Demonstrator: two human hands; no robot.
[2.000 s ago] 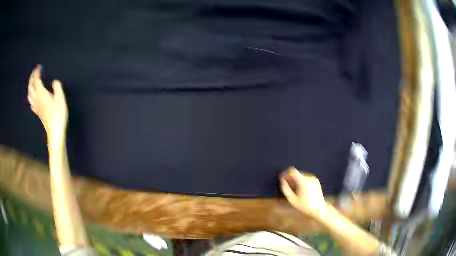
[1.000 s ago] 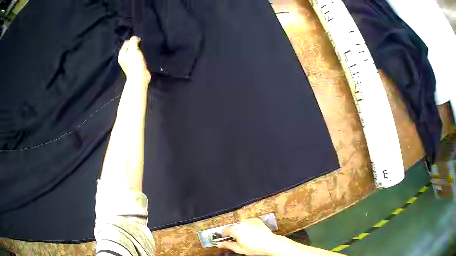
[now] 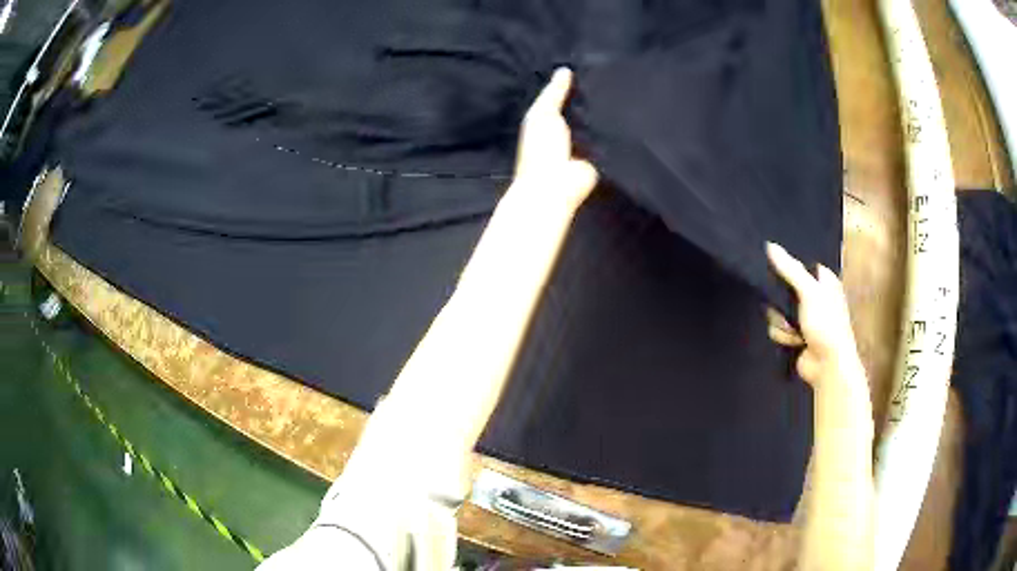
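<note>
Dark cloth (image 3: 669,390) covers most of the wooden table, with creases in its upper part. My left hand (image 3: 554,145) grips a bunched part of the upper ply near the middle; its fingertips are partly hidden by the fabric. My right hand (image 3: 809,318) pinches the edge of the same ply near the right side. The ply's edge runs slanting between my two hands, raised over the flat cloth below. The silver metal weight (image 3: 551,512) with a bar handle lies on the table's front rim, untouched.
A long white tube (image 3: 928,257) with black letters lies across the table at the right. Dark cloth (image 3: 990,368) hangs beyond it, with white material (image 3: 993,45) at the top right. The worn wooden table edge (image 3: 212,363) curves along the front. Green floor with yellow-black tape shows lower left.
My right hand has let go of the metal weight, which stays on the front rim, and has taken the cloth edge. My left hand still holds cloth, now further right in view.
</note>
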